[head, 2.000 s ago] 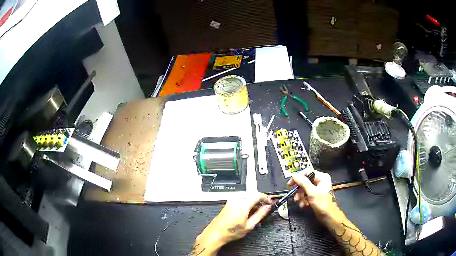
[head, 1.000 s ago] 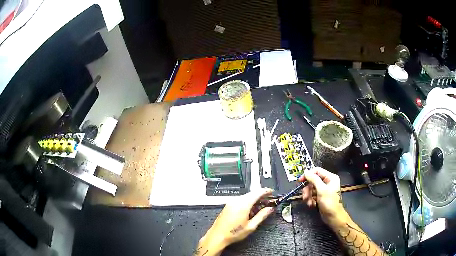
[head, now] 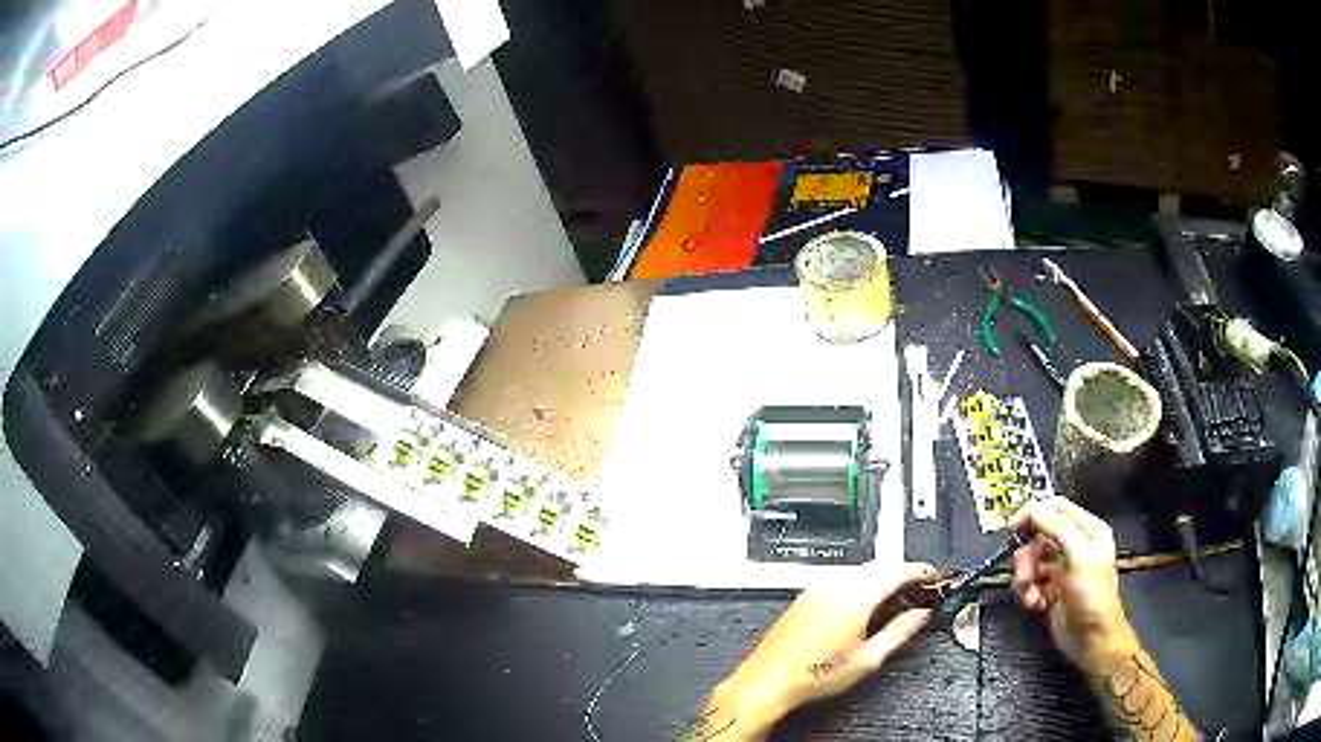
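My right hand (head: 1065, 565) holds a slim dark pen-length tool, perhaps tweezers (head: 992, 563), between thumb and fingers. Its tip points left towards my left hand (head: 877, 623). My left hand's thumb and fingers come together around the tip end; whether they hold the tool or something small cannot be told. Both hands are above the black mat, near the front edge of the white sheet. At the left, a PCB panel (head: 493, 490) with yellow-black parts lies along two pale metal output rails (head: 380, 486) and sticks out past their ends.
A solder wire reel (head: 806, 486) stands on the white sheet (head: 695, 363), with the yellow tub (head: 845, 290) behind. The spare PCB panel (head: 1003, 461) lies beside the grey pot (head: 1108, 420). Green-handled side cutters (head: 1018, 319), a soldering station (head: 1214, 406) and a fan's edge are at right.
The view has turned left, so things sit further right. The PCB panel at the rails has slid out towards the white sheet. The hands keep much the same pose.
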